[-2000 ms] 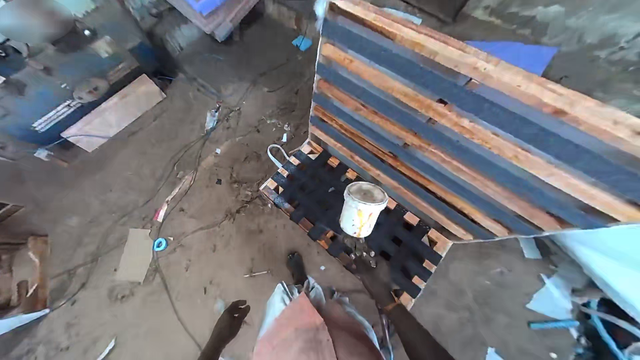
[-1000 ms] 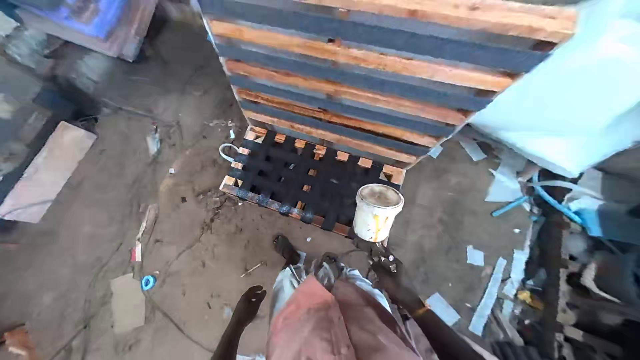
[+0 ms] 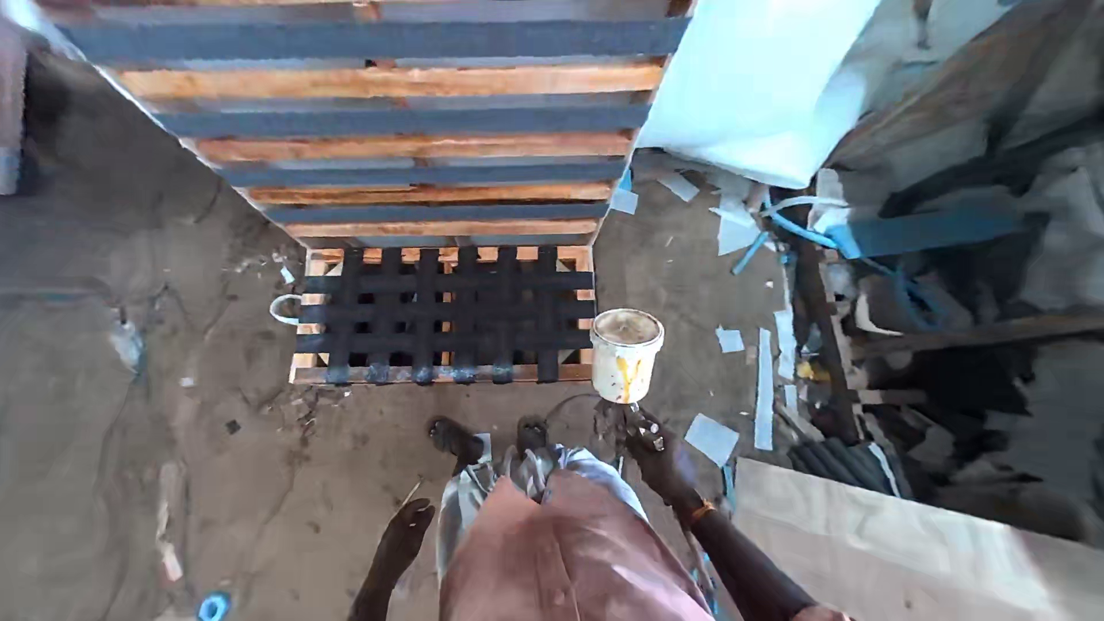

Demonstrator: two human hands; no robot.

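Note:
My right hand (image 3: 655, 453) is closed on a shiny metal tool that looks like a spray gun (image 3: 645, 429). A white plastic tub (image 3: 623, 371) with yellow drips sits directly above the tool and appears joined to it. The tub is just right of a wooden frame's seat part (image 3: 535, 373), which is crossed by woven black webbing straps (image 3: 466, 315). Behind it rises a large slatted wooden panel (image 3: 414, 147) with dark straps between the slats. At lower left, my left hand (image 3: 410, 522) hangs with nothing seen in it, its fingers loosely bent.
A pale board (image 3: 906, 535) lies at the lower right. White sheeting (image 3: 750, 95) stands beside the panel. Blue tubing (image 3: 802, 228), scraps (image 3: 711, 438) and piled material lie at right. A blue ring (image 3: 214, 606) is on the floor at lower left. A pale loop (image 3: 285, 309) sticks out left of the frame.
The tub and my right hand have moved from over the black webbing to beyond its right end. My left hand still hangs at my side. The view has turned and shifted right.

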